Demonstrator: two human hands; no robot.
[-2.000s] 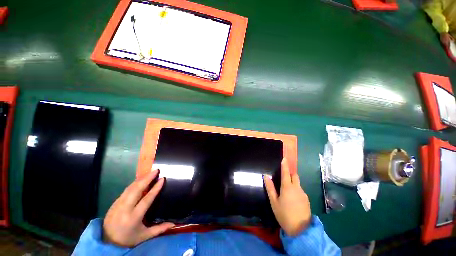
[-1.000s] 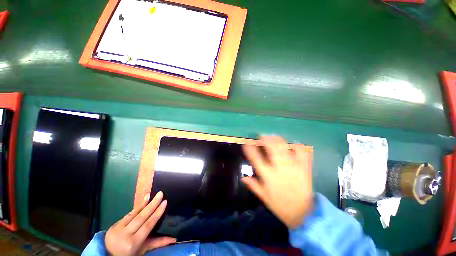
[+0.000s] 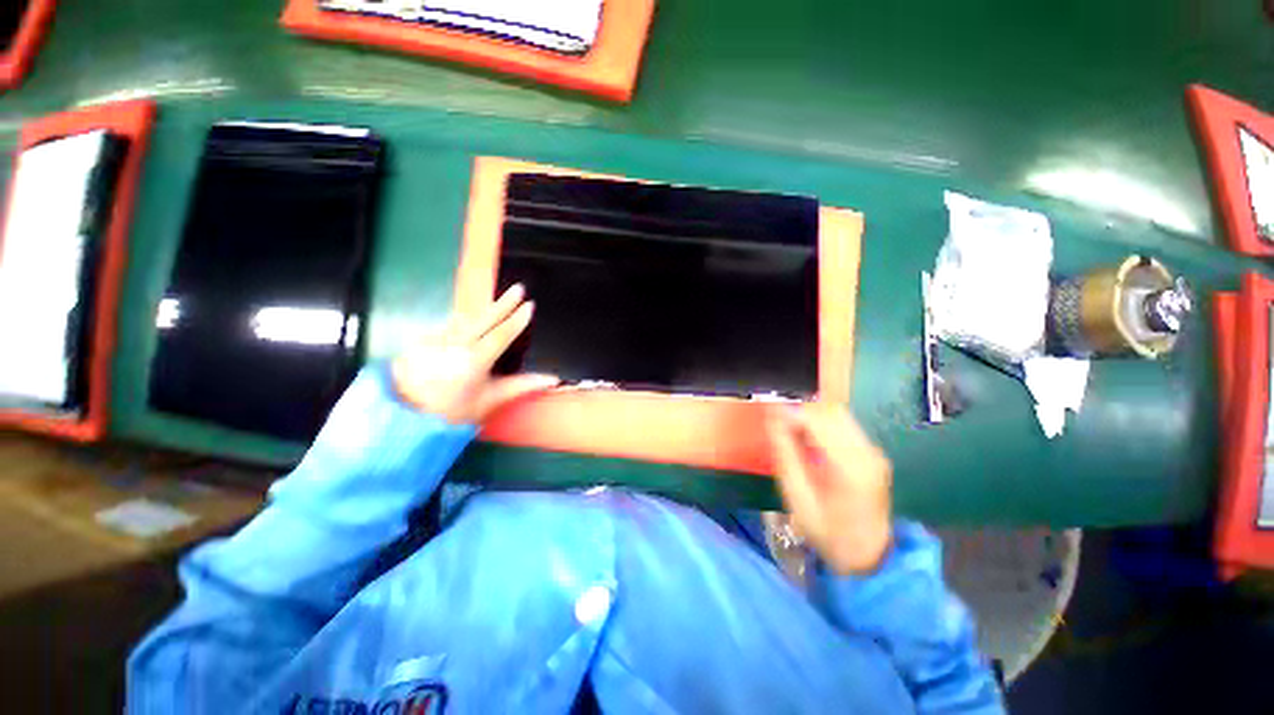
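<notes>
A glossy black display panel lies face up in a red-orange foam tray in front of me. My left hand rests at the panel's lower left corner, fingers spread, with fingertips on its left edge and thumb along the tray's near side. My right hand is at the tray's near right edge, just below the panel's lower right corner. It is slightly blurred and its fingers are bent; whether it touches the tray or panel is unclear.
Black spare panel on the bench at left, beside a tray with a white unit. At right are a plastic bag of wipes, a brownish bottle and a loose wipe. Another tray lies behind; more trays at far right.
The view has tilted down towards my body. My right hand has moved from over the panel's upper right to its lower right corner. My left hand stays at the left edge.
</notes>
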